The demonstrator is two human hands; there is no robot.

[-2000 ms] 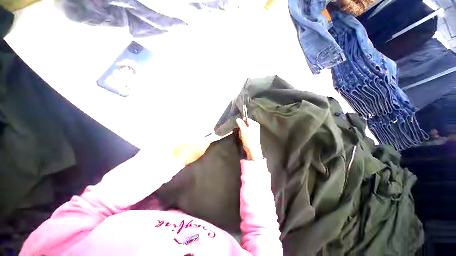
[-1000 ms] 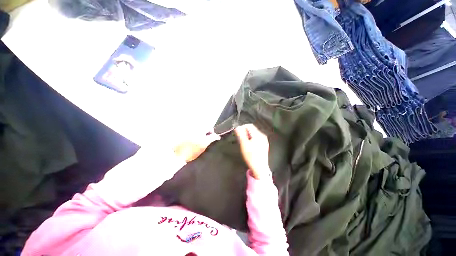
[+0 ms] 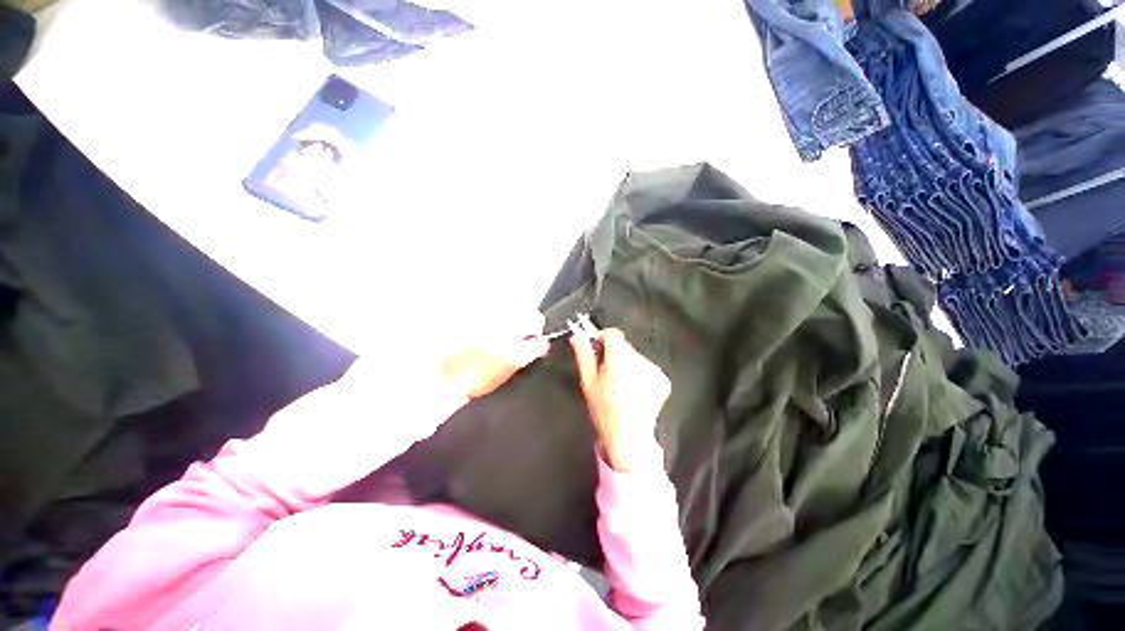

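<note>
The dark green garment lies in a crumpled heap over the table edge and under both hands. My left hand is at its left part, overexposed, with the fingertips pinching a narrow edge of the cloth. My right hand is just to the right, fingers bent towards the left fingertips. A small metallic glint, likely thread snips, shows at the right fingertips. A pale zipper line runs down the cloth to the right. Loose threads cannot be made out.
A dark blue phone lies on the white table. A greyish film-like bundle is at the upper left. A jeans stack and a lighter denim piece are at the upper right. Dark green cloth hangs at the left.
My right hand has moved slightly down from the upright metallic tip seen earlier; the glint now sits lower, near my left fingertips. The view has shifted a little.
</note>
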